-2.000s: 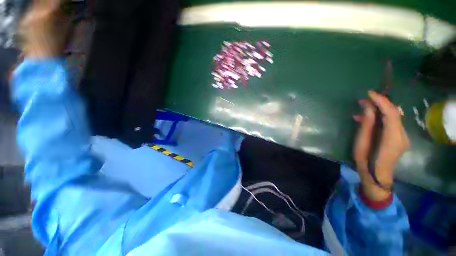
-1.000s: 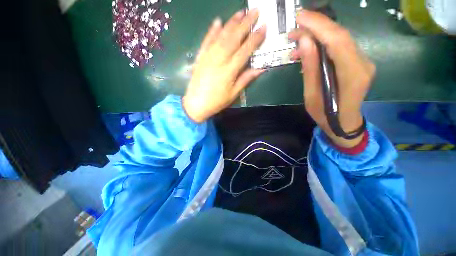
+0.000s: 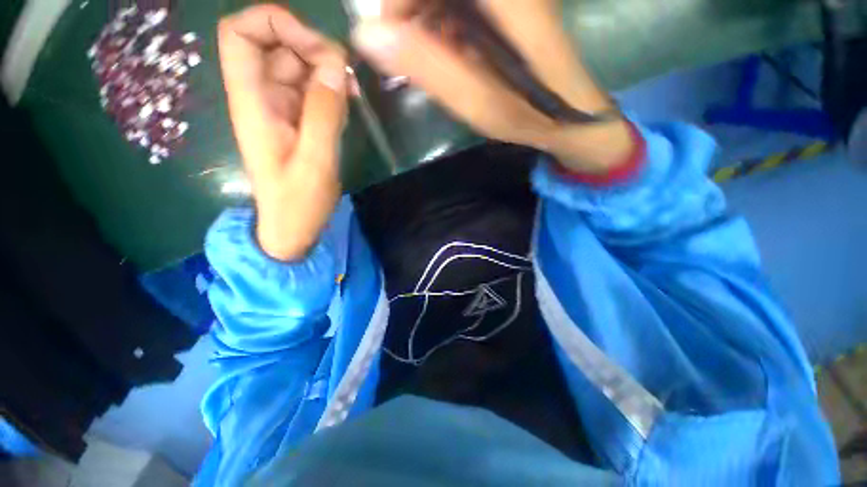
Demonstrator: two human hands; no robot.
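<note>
My left hand (image 3: 290, 124) is over the green table, right of the pile of wired components (image 3: 147, 86). Its thumb and index finger are pinched together, with a tiny silver-tipped wired component (image 3: 351, 72) at the fingertips. My right hand (image 3: 485, 71) is blurred at the top, palm down, around the black soldering iron (image 3: 518, 71). The iron's tip is hidden or out of the picture. A small white blurred patch, perhaps the device (image 3: 366, 9), shows at the top edge beside my right fingertips; most of it is out of view.
The green table (image 3: 204, 147) ends just in front of my body. A pale tape strip (image 3: 377, 133) runs to its front edge between my hands. A black cloth (image 3: 67, 285) hangs at the left. Yellow-black floor tape (image 3: 780, 162) and blue metal legs show at the right.
My left hand has lifted off the white device and now pinches a small piece. My right hand has moved up and left in view with the iron. The view has turned, and the yellow roll is gone.
</note>
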